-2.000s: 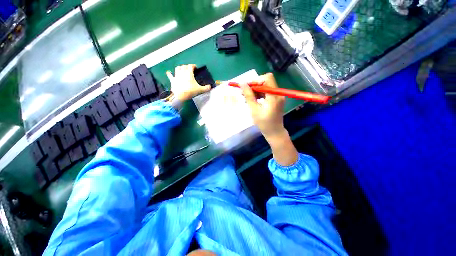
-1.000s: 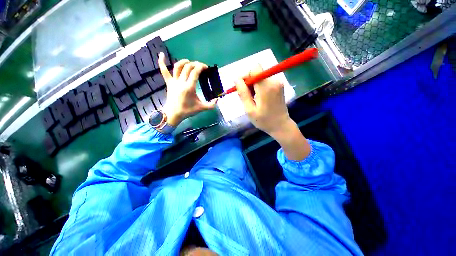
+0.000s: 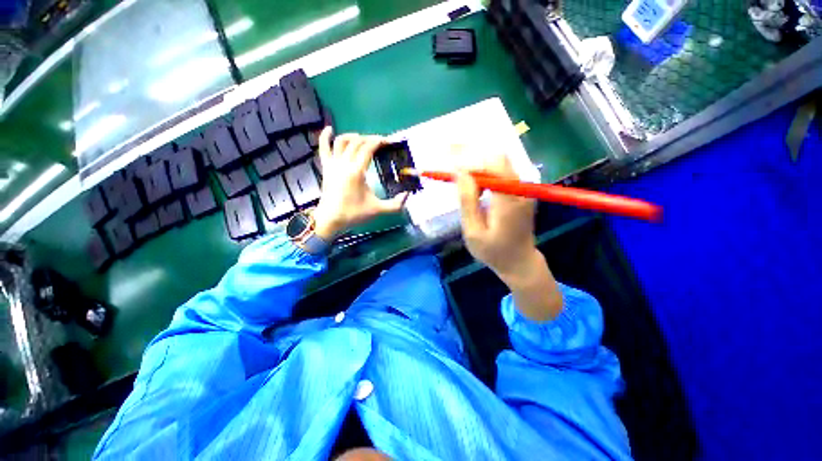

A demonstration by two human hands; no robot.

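Note:
A black plastic housing (image 3: pixel 395 169) lies at the left edge of the white paper sheet (image 3: pixel 478 126), its slotted face up. My left hand (image 3: pixel 353 180) holds it from the left between thumb and fingers. My right hand (image 3: pixel 497 212) holds the red brush (image 3: pixel 577 195), its handle pointing right. The brush's pale tip is at the housing's face; whether it touches cannot be told. More black housings (image 3: pixel 243 132) stand in slanted rows on the green bench at left.
One black housing (image 3: pixel 454 45) lies beyond the paper. A long ridged black block (image 3: pixel 536 54) is at the back right, near a metal rail. A white power strip (image 3: pixel 653 16) is at the top right. Thin dark tools (image 3: pixel 369 236) lie by the bench's front edge.
The housing between my hands now shows its slotted face more fully. The brush handle has swung from pointing up-right to pointing right and slightly down. The view has shifted, so the rows appear further right.

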